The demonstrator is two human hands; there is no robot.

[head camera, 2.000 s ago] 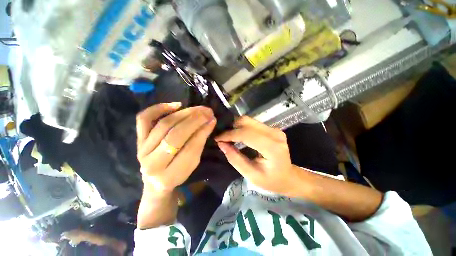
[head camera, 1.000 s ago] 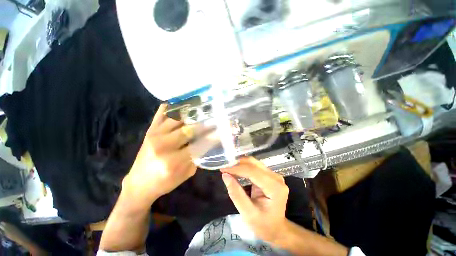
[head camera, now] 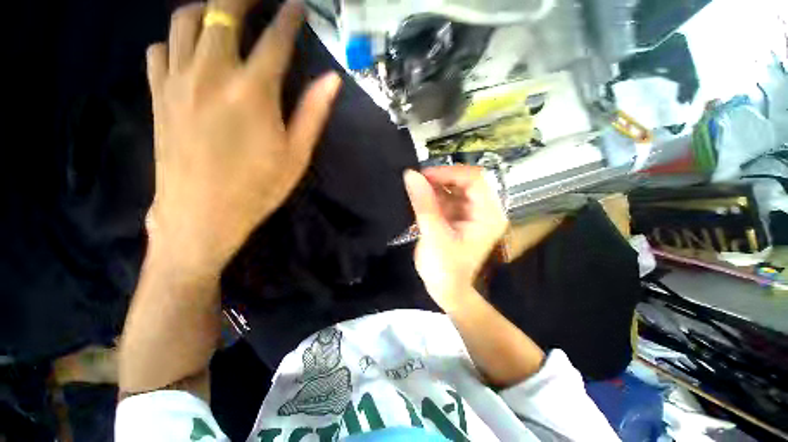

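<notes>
Black cloth (head camera: 354, 164) spreads from the far left across to the machine's needle area. My left hand (head camera: 226, 138) lies palm down over it, with the fingers spread and a yellow ring on one. Its fingertips reach the top edge of the picture. My right hand (head camera: 458, 229) is at the cloth's right edge, thumb and forefinger pinched there. The machine (head camera: 536, 34) is blurred at the top, with a blue knob (head camera: 359, 52) beside the cloth. The presser foot cannot be made out.
A ruled strip (head camera: 562, 183) runs along the table's front edge. Orange-handled snips (head camera: 631, 126) lie at the right. A black cloth pile (head camera: 566, 289) is below the table edge. A black box with gold lettering (head camera: 704, 226) stands far right.
The view has shifted. My left hand has moved from the needle area up and left, and its fingers have spread over the cloth. The clear guard no longer covers my fingers.
</notes>
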